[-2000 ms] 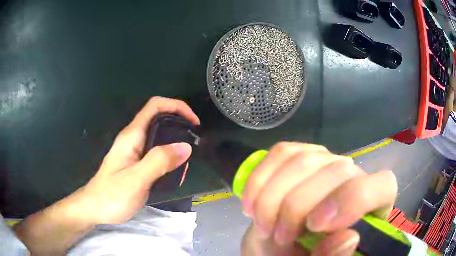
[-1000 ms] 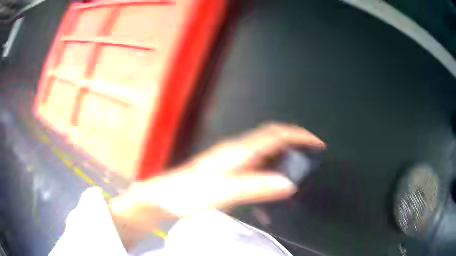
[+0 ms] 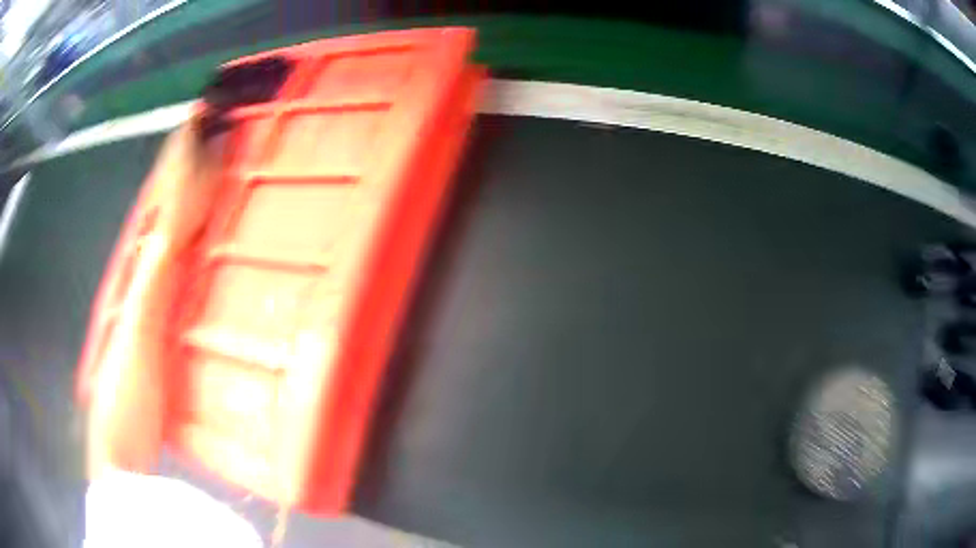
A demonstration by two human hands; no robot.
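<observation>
My left hand (image 3: 193, 171), blurred and overexposed, reaches over the left side of the red-orange tray (image 3: 398, 257). A black housing (image 3: 252, 84) is at its fingertips, at the tray's far left corner. The hand appears closed on it, but the separate fingers are not clear. The tray's compartments beside the hand look empty. My right hand is out of the picture, and the screwdriver does not show.
The round screw tray (image 3: 843, 434) lies at the lower right on the dark bench mat (image 3: 642, 321). Black housings (image 3: 947, 321) stand at the right edge, blurred. A pale raised edge (image 3: 664, 112) runs along the far side of the bench.
The view has swung left, away from the screw tray. My left hand has carried the housing from the mat to over the red-orange tray. My right hand and the screwdriver have left the picture.
</observation>
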